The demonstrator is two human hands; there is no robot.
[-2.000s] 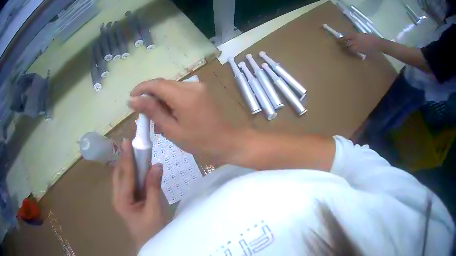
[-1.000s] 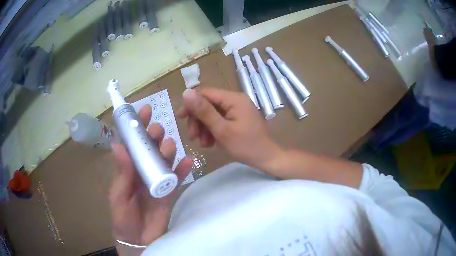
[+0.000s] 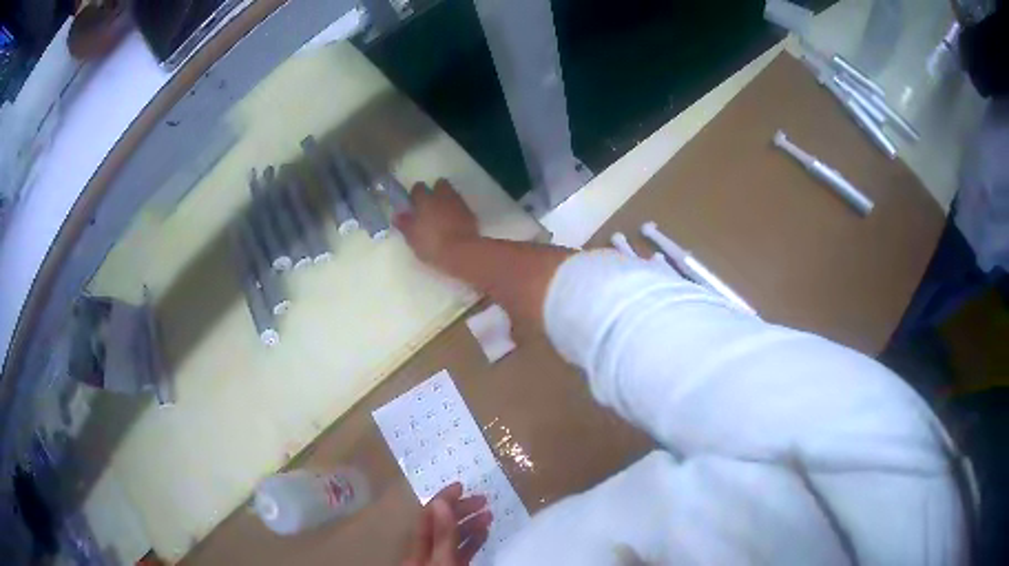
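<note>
My right hand is over the cream mat, at the right end of the grey cylindrical units; its fingertips are at the rightmost ones, and whether they grip one is unclear. My left hand is partly cut off at the bottom edge, fingers apart and empty, over the lower part of the white label sheet. A small white cloth lies on the cardboard beside the mat edge. A translucent bottle with red print lies left of the sheet.
My right sleeve partly hides silver-white devices on the brown cardboard. One device lies apart at the right. More devices lie beyond the cardboard. A grey upright post stands beyond the bench. A grey crumpled item is at left.
The device has left my left hand, which is now lower and empty. My right hand has moved up and left to the units on the mat. The view has shifted, and my sleeve covers the device group.
</note>
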